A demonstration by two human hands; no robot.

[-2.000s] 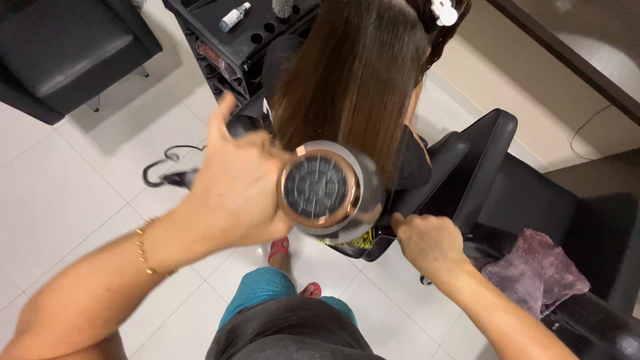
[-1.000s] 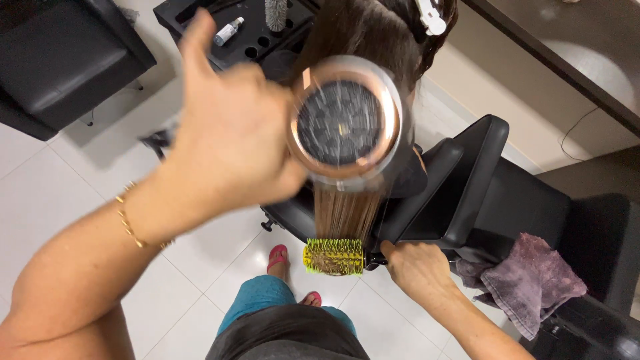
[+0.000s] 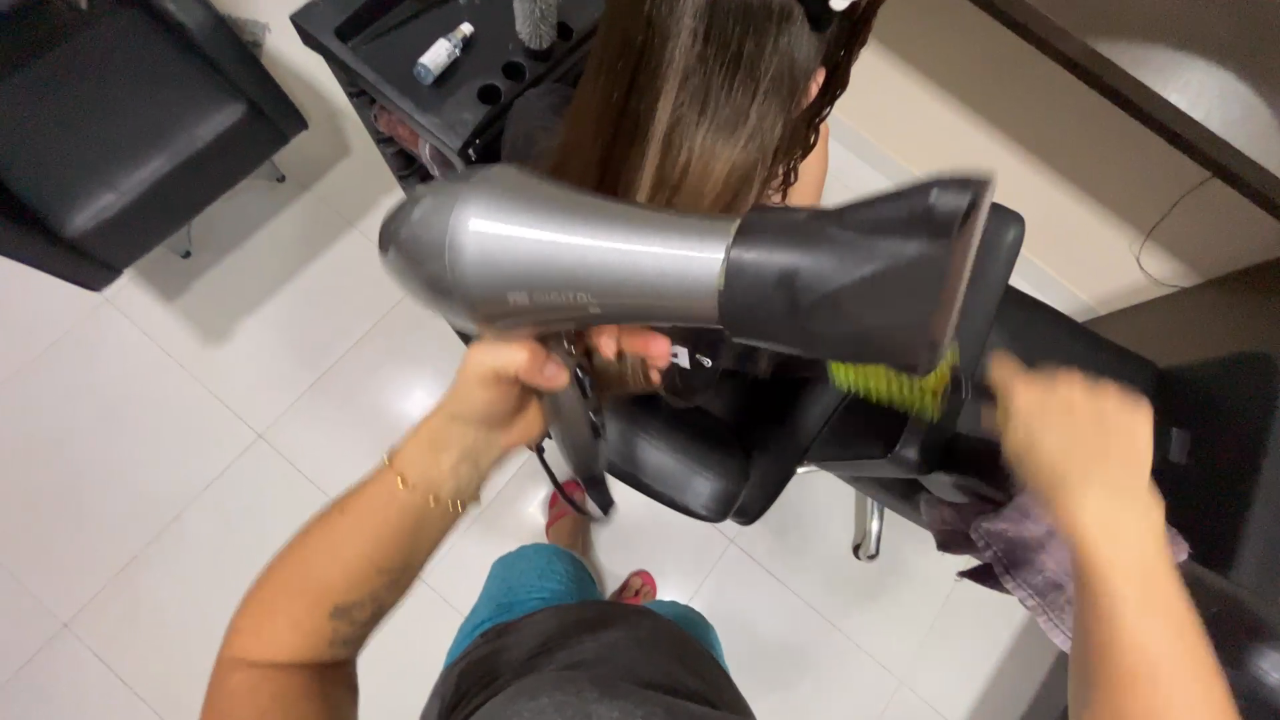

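Note:
My left hand [image 3: 510, 385] is closed around the handle of a silver and black hair dryer [image 3: 590, 245], whose flat black nozzle points right. At the right, my right hand [image 3: 1080, 430] is blurred and grips a hairbrush with yellow-green bristles [image 3: 890, 388]; its handle is mostly hidden by my fingers. The bristles show just below the nozzle. Beyond the dryer, long straight brown hair [image 3: 690, 100] hangs down the back of a seated person, apart from the brush. A clip [image 3: 838, 5] sits in the hair at the top edge.
A black trolley [image 3: 400, 110] at the upper left holds a small bottle [image 3: 443, 54] and a round brush [image 3: 536, 22]. Black salon chairs [image 3: 680, 460] stand below the hair and at far left. A purple towel [image 3: 1030, 560] lies at lower right. A dark-edged counter [image 3: 1130, 95] runs along the upper right.
The hair dryer has swung from pointing away to lying sideways, nozzle to the right. The brush has left the hair ends, where it was one second ago, and moved right with my right hand.

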